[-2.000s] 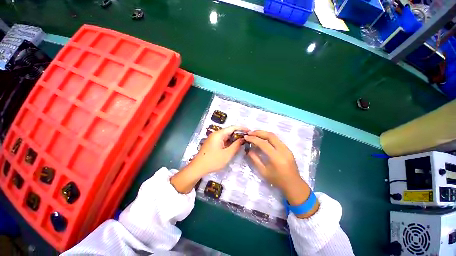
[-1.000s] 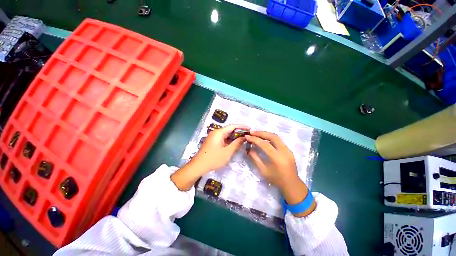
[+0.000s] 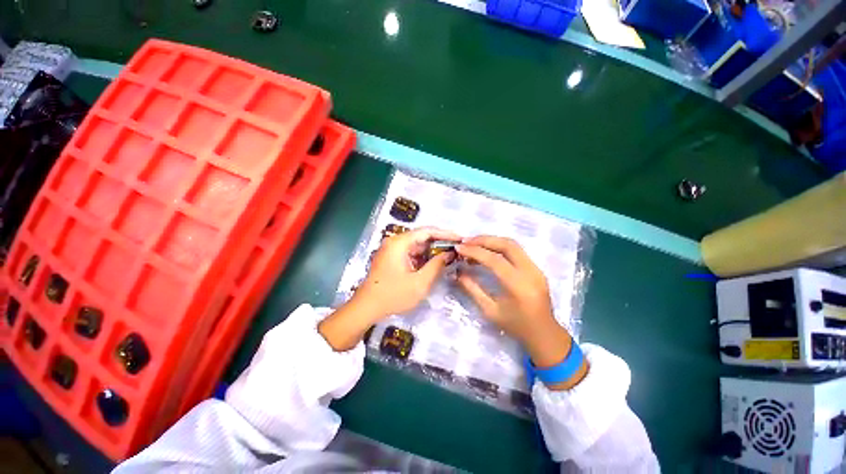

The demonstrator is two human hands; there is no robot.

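My left hand (image 3: 401,270) and my right hand (image 3: 506,285) meet over the clear-white blister tray (image 3: 464,347). Both hold one small dark electronic module (image 3: 442,250) with gold marks between their fingertips; the fingers hide much of it. Other dark-and-gold modules lie in the tray's left column, one at the top left (image 3: 404,209) and one at the lower left (image 3: 396,343); some between them are partly hidden by my left hand. My right wrist wears a blue band.
Orange-red trays (image 3: 190,199) are stacked and tilted at left, with dark units in some pockets. The green conveyor belt (image 3: 482,120) carries small pieces. At right are a pale yellow roll (image 3: 779,227), a tape dispenser (image 3: 781,319) and a fan-vented box (image 3: 775,426).
Both hands stay over the tray with the module between the fingertips. The small pieces on the belt have shifted slightly to the right. The camera view has moved a little.
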